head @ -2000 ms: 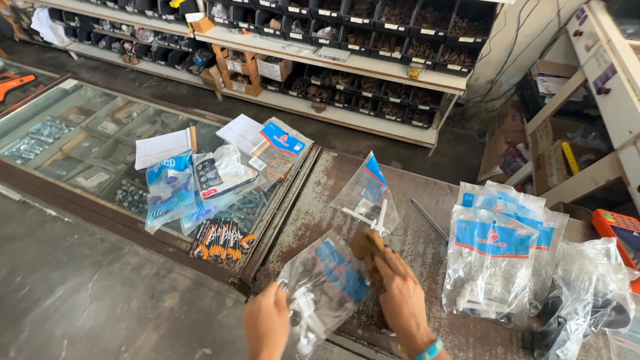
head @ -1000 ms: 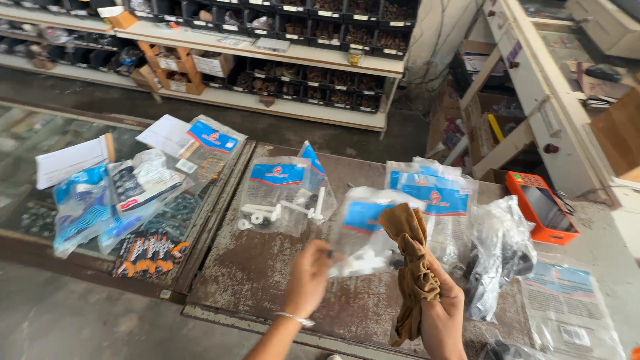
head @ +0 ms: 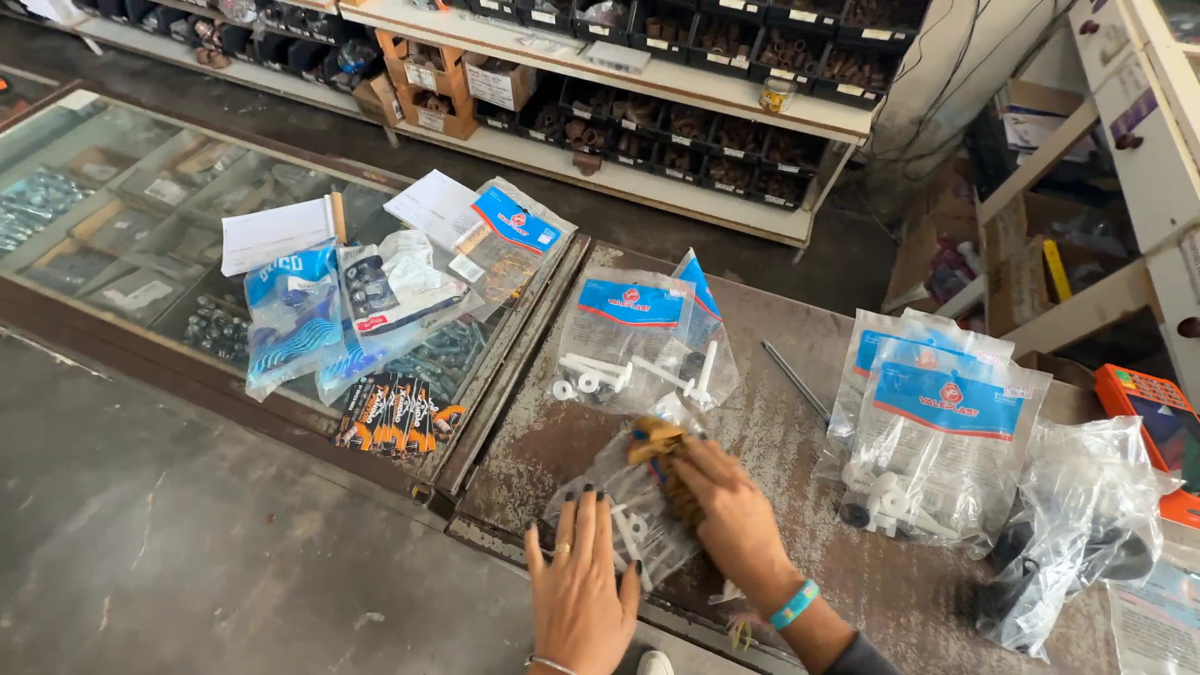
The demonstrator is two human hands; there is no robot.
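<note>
My left hand [head: 586,577] lies with spread fingers on the lower left of a clear plastic bag [head: 647,544] holding white plastic bolts and washers. In my right hand [head: 736,502] is a crumpled brown cloth [head: 666,450], pressed onto the upper right of that same bag. Just beyond lies a blue-headed bag of white plastic bolts [head: 623,342], overlapping another such bag [head: 717,347]. Right of them a thin metal rod [head: 795,380] rests on the worn counter [head: 750,431]. Farther right is a pile of similar blue-headed bags [head: 947,412].
A glass-topped display counter [head: 141,239] at left bears papers [head: 277,234], a blue plastic packet [head: 295,319] and orange-black packets [head: 401,412]. At right are a clear bag with black parts [head: 1078,534] and an orange-framed device [head: 1148,422]. Shelves with bins [head: 694,94] stand behind.
The bag between my hands, held up a second ago, is now down on the counter. My right hand has brought the cloth down onto it, and my left hand now lies flat with fingers spread.
</note>
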